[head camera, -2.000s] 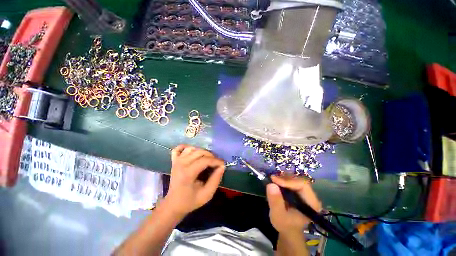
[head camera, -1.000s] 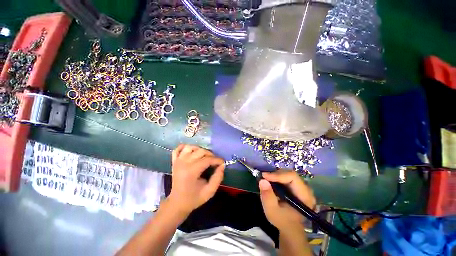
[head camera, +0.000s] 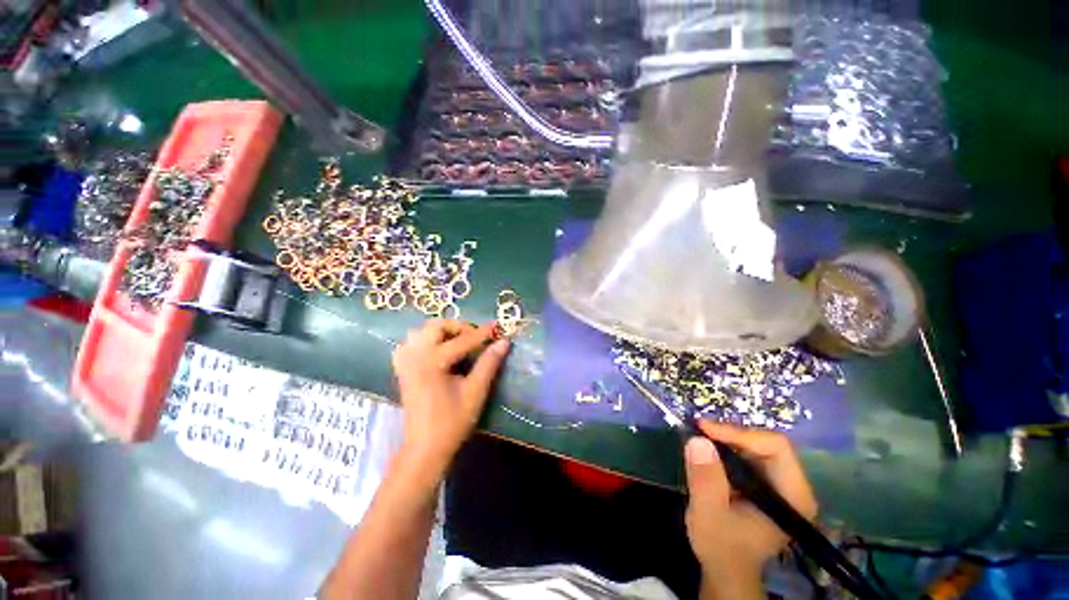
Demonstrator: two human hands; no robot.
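Observation:
My left hand has thumb and forefinger close together at the lower edge of a small group of copper-coloured rings; whether they grip a ring is unclear. The thin solder wire runs from the reel into this hand, and its free end curves out below it. My right hand holds the black soldering iron, its metal tip at the left edge of the heap of tiny terminals on the blue-purple mat. A few small bits lie left of the tip.
The cloudy fume hood stands over the mat, with the tan tub to its right. A larger ring heap and red-orange tray are at left. Blister trays stand behind. A plastic-covered sheet lies lower left.
The view has shifted left. My left fingers have moved from the iron's tip to the small ring group. The iron's tip has moved away from them to the terminals.

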